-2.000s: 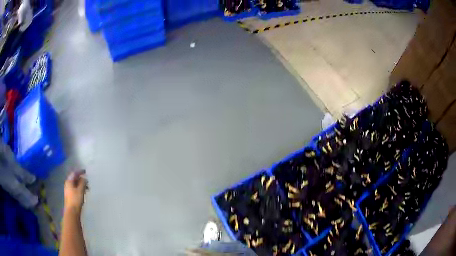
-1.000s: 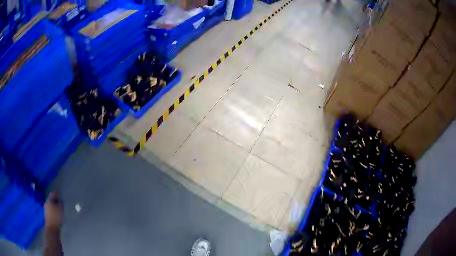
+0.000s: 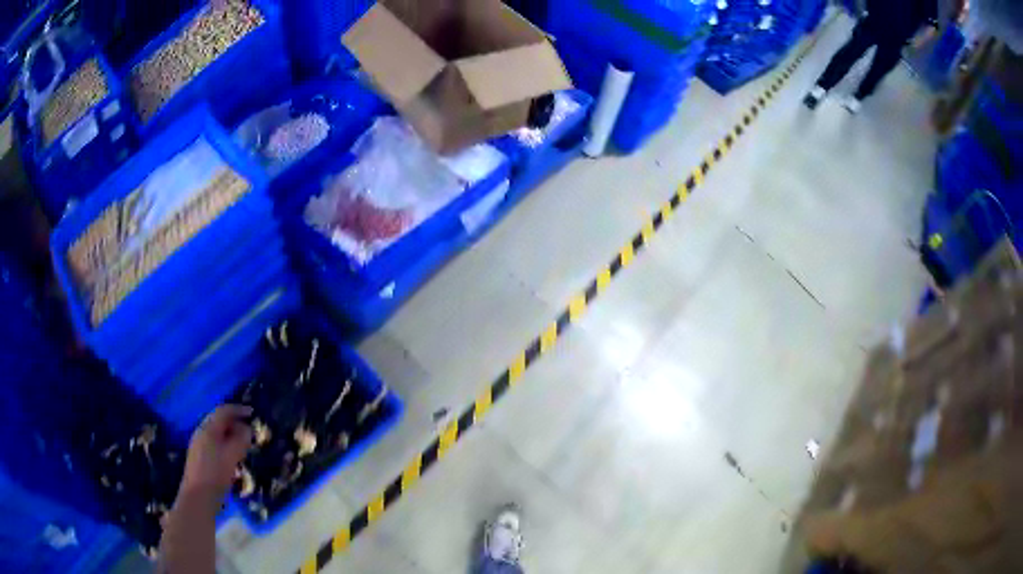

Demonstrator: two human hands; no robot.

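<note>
My left hand [image 3: 220, 440] is at the lower left, blurred, with its fingers curled. It appears in front of a blue crate of black and tan parts [image 3: 305, 417] on the floor; I cannot tell whether it touches them or holds anything. My right hand is out of the picture. Stacked blue crates with tan parts [image 3: 157, 230] stand beyond the hand. A blue crate with white lining and reddish parts [image 3: 376, 213] is to their right.
An open cardboard carton [image 3: 454, 73] sits on crates at the top. Yellow-black floor tape [image 3: 546, 340] runs diagonally. Brown cartons [image 3: 914, 448] stand at the right. A person in dark trousers [image 3: 878, 43] is at the top right. My shoe [image 3: 504, 536] is at the bottom.
The view has moved forward along the taped floor. The large group of black-part crates at right has left the picture. The carton and the person have come into view. My left hand appears farther right.
</note>
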